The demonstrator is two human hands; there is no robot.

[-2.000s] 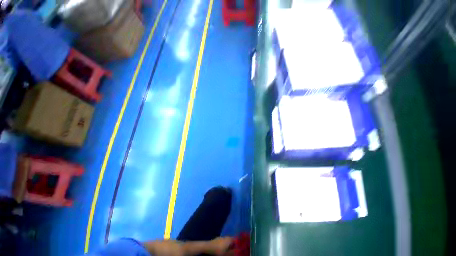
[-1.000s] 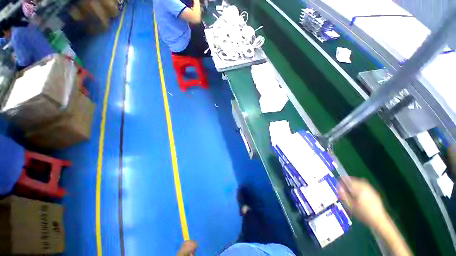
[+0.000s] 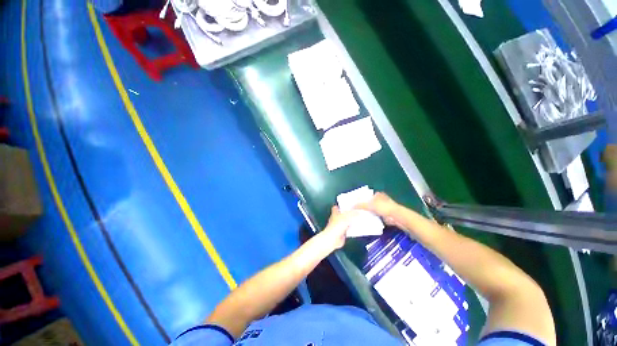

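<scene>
A small white stack, perhaps insert cards [image 3: 362, 223], is at the near part of the green bench, just beyond the cartons. My left hand [image 3: 338, 226] holds its left side. My right hand [image 3: 384, 207] is on its upper right side; the fingertips are partly hidden. Blue-and-white cartons [image 3: 416, 290] lie in a leaning row on the bench below my hands. More white insert cards [image 3: 349, 143] lie in piles farther up the bench.
A grey tray [image 3: 237, 51] with white coiled cables stands at the bench's far end. The metal rail [image 3: 379, 118] and dark green conveyor belt [image 3: 433, 128] run on the right. A metal post [image 3: 528, 225] crosses the belt. Across it is another cable tray [image 3: 517, 57]. A red stool [image 3: 152, 44] stands left.
The view has moved closer over the bench. My right hand has moved from beside the cartons to the white stack, and my left hand has come up to it too.
</scene>
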